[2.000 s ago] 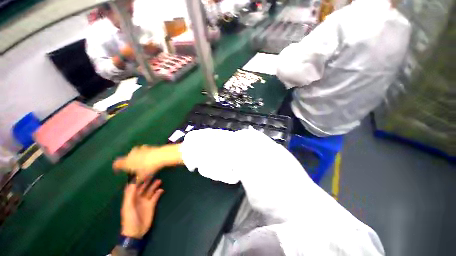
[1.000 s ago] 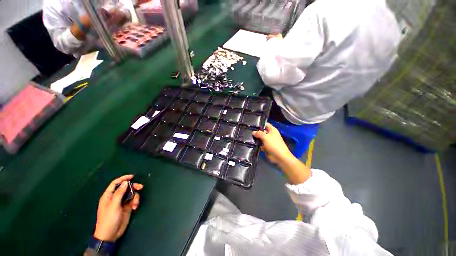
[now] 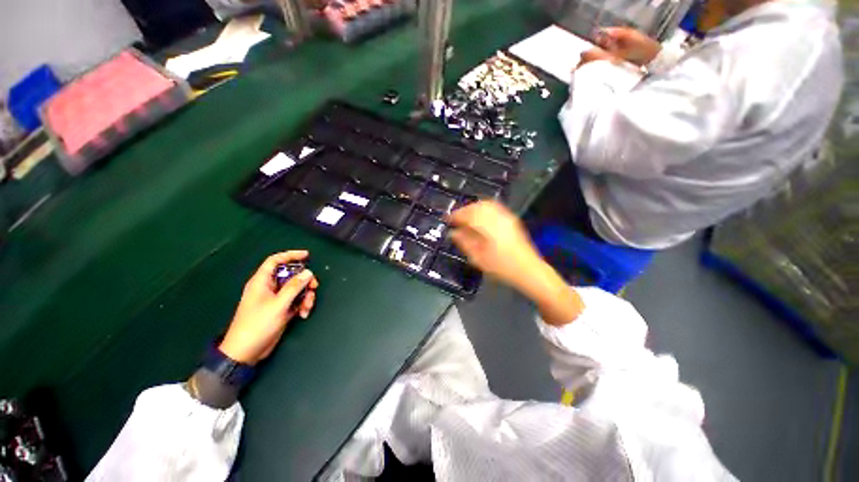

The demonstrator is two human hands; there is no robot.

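Note:
My left hand (image 3: 270, 306) is shut on a small black-and-silver unit (image 3: 290, 274), held above the green mat. My right hand (image 3: 485, 235) is over the right part of the black blister tray (image 3: 311, 202); it is blurred, and I cannot tell whether its fingers hold anything. The tray lies on the bench with rows of square pockets. Small white pieces lie in some right-hand pockets. White labels (image 3: 330, 216) lie on its left part.
Behind the tray, small dark and silver parts (image 3: 480, 118) and cream parts (image 3: 504, 77) lie beside a metal post (image 3: 434, 56). A pink-topped tray (image 3: 113, 104) is at left. A person in a white smock (image 3: 697, 122) sits at right. Finished units (image 3: 28, 442) show at bottom left.
My right hand has let go of the tray's right edge and moved over its pockets. The tray lies flatter on the bench. My left hand still holds the unit.

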